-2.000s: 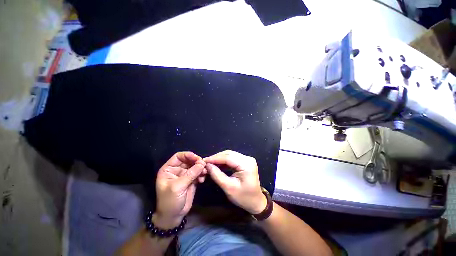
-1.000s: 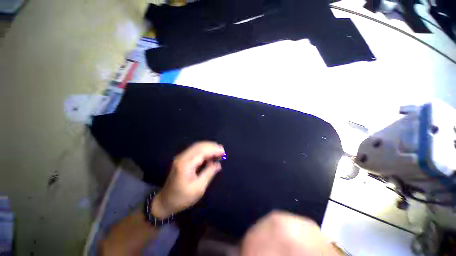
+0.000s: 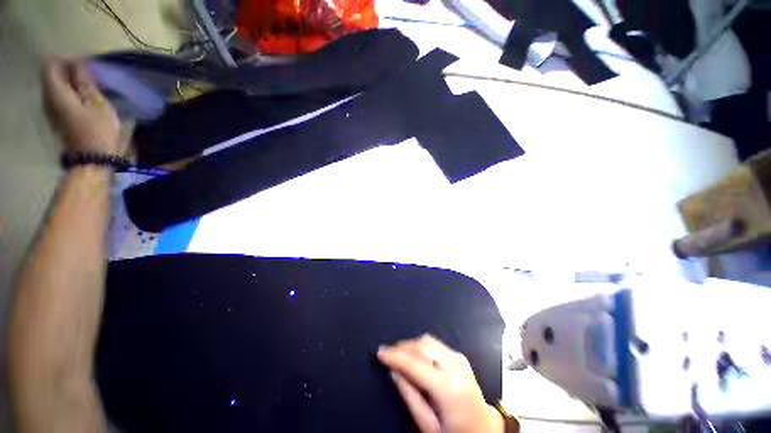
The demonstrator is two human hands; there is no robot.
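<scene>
The large black rounded panel lies flat across the table in front of me, its rounded corner beside the sewing machine head. My right hand rests over the panel near its right side, fingers slightly apart, holding nothing. My left hand is raised at the far upper left, gripping the end of a long black cut piece, lifted and blurred, with its pale reverse showing by the fingers. Other black cut pieces lie below it on the table.
An orange-red plastic bag stands behind the pile. A plain black square piece lies at the pile's right end. More black pieces lie at the back. A cardboard box is at the right.
The view has shifted towards the back of the table. My left hand has moved from above the panel to the back-left pile and taken hold of a long black piece. My right hand now lies over the panel.
</scene>
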